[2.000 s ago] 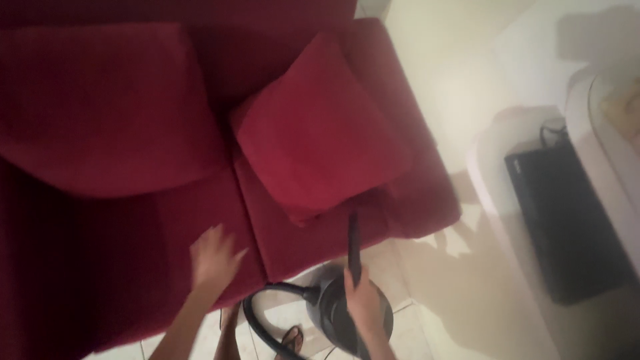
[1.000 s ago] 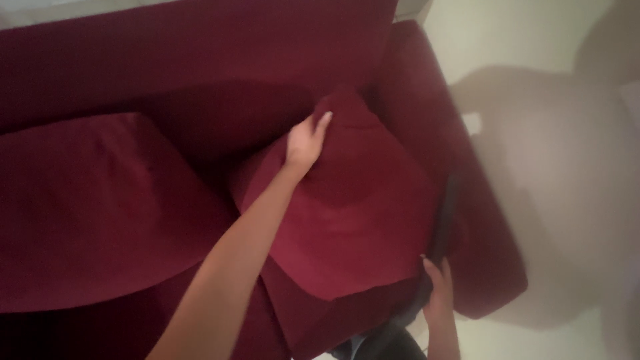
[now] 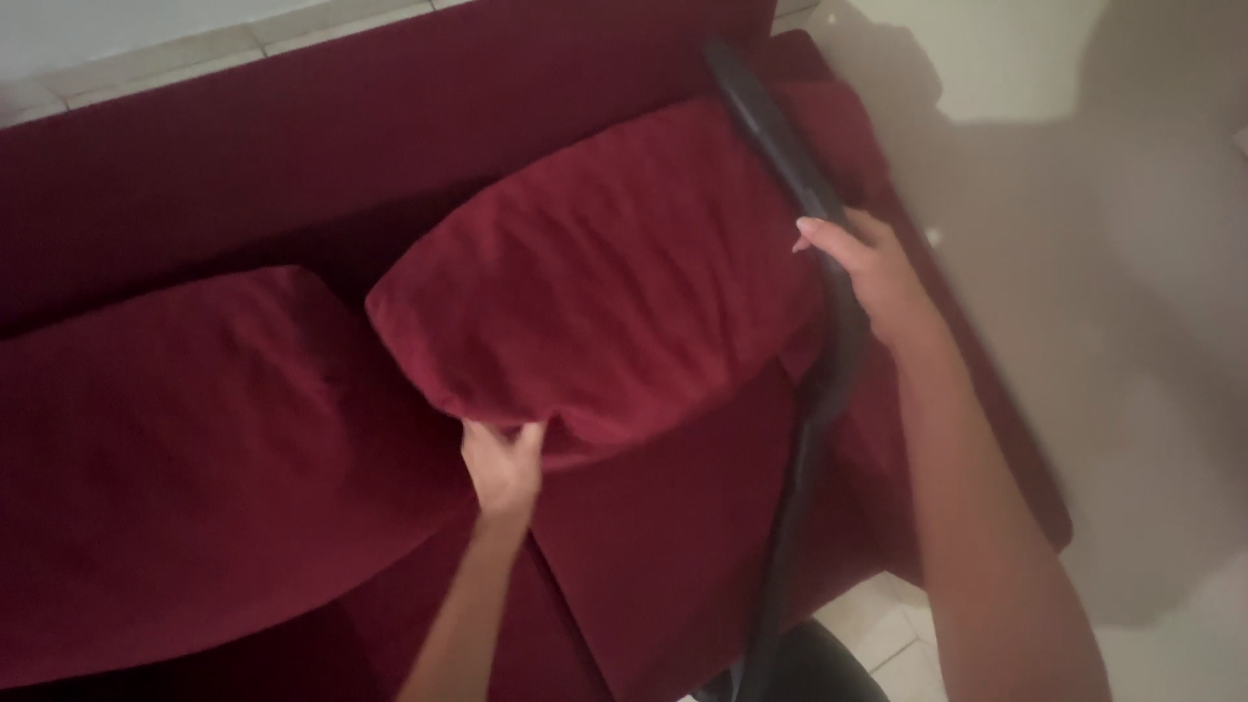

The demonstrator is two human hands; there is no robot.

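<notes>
My left hand (image 3: 504, 468) grips the lower left edge of a red fabric cushion (image 3: 604, 283), thumb and fingers pinching the cloth. The cushion leans toward the backrest on the right seat of a dark red sofa (image 3: 673, 546). In my right hand (image 3: 863, 263) is a black vacuum cleaner wand (image 3: 780, 146), its upper end pointing at the corner of backrest and armrest. A dark hose (image 3: 785, 517) runs down from it across the seat. My right fingers are partly hidden behind the wand.
A larger red cushion (image 3: 195, 468) lies on the left part of the sofa. The backrest (image 3: 390, 127) runs along the top. At the bottom, the round dark body of the vacuum cleaner (image 3: 819, 668) stands on the tiled floor (image 3: 892, 624), partly cut off.
My left hand has gone from the cushion's top to its lower left edge. My right hand has raised the wand from the lower right toward the backrest. The cushion has shifted and tilted.
</notes>
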